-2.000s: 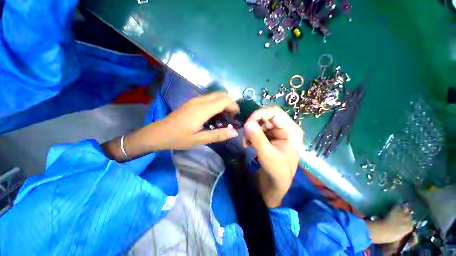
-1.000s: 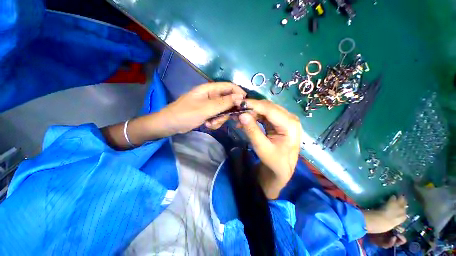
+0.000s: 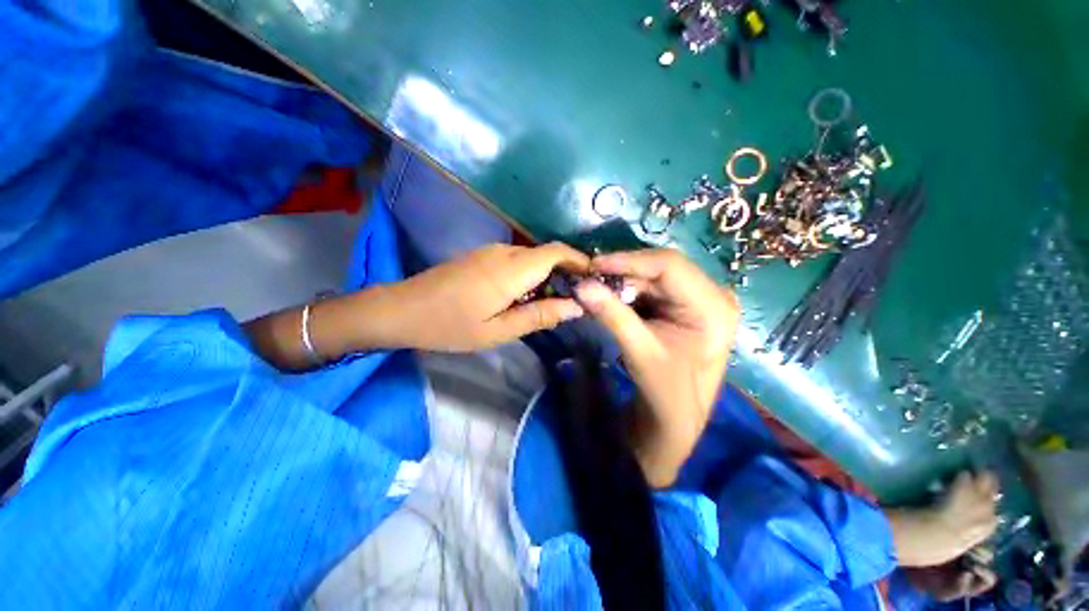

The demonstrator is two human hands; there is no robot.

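Note:
My left hand [image 3: 484, 298], with a bracelet at the wrist, holds a dark shiny piece [image 3: 561, 284] between thumb and fingers, just off the bench edge. The piece looks like a flex circuit assembly; whether it is one or a bunch I cannot tell. My right hand [image 3: 669, 340] meets it fingertip to fingertip, thumb and index closed on the right end of the dark piece, where a small bright spot shows. The fingers hide most of the piece.
A green bench mat [image 3: 573, 90] bears a heap of gold and silver small parts [image 3: 806, 209] with rings [image 3: 746, 166], black strips [image 3: 842, 281], a dark pile [image 3: 717, 18] at the top and a clear plastic sheet [image 3: 1027, 328] at right. A neighbour's hands [image 3: 949, 525] are at lower right.
The fingers came together around the dark piece, then shifted their grip; the left hand has turned so more of the dark piece shows than one second ago. The view has moved slightly.

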